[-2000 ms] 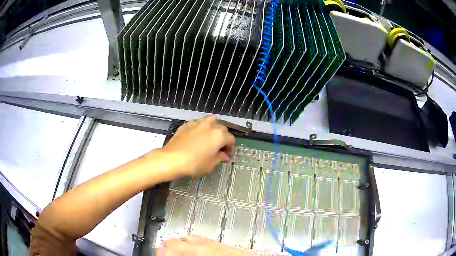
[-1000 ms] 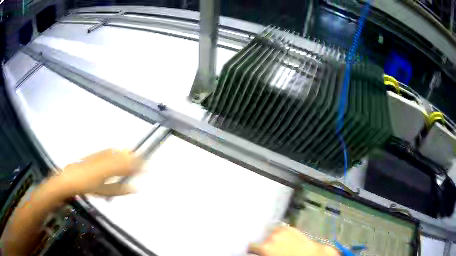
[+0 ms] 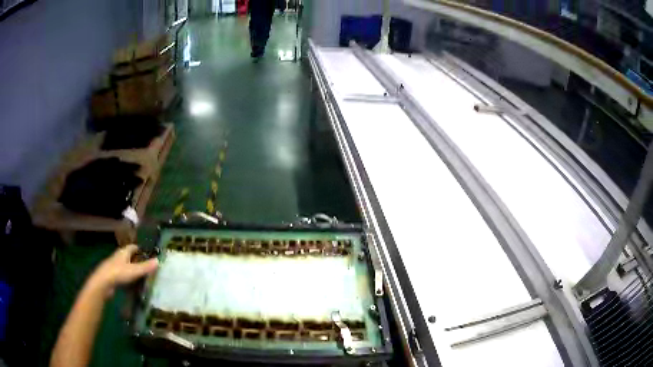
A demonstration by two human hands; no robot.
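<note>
An empty solder carrier (image 3: pixel 261 287) lies in front of me at the lower middle, left of the bench. It has a dark frame, a pale centre and a row of brown-gold openings along its far and near sides. Metallic handles and clips show at its edges. My left hand (image 3: pixel 122 271) grips the carrier's left edge, thumb over the frame and the other fingers partly hidden. My right hand is not in view. What lies under the carrier is hidden.
A long white bench (image 3: pixel 429 186) with metal rails runs along the right. Board rack fins (image 3: pixel 630 322) show at the lower right. Pallets with black items (image 3: pixel 100 186) and cartons (image 3: pixel 143 79) stand left. A person's legs (image 3: pixel 260 29) show far down the green floor.
The view has turned left from the board rack and the loaded carrier to the aisle. My left hand has come onto the empty carrier's edge. My right hand has left the view.
</note>
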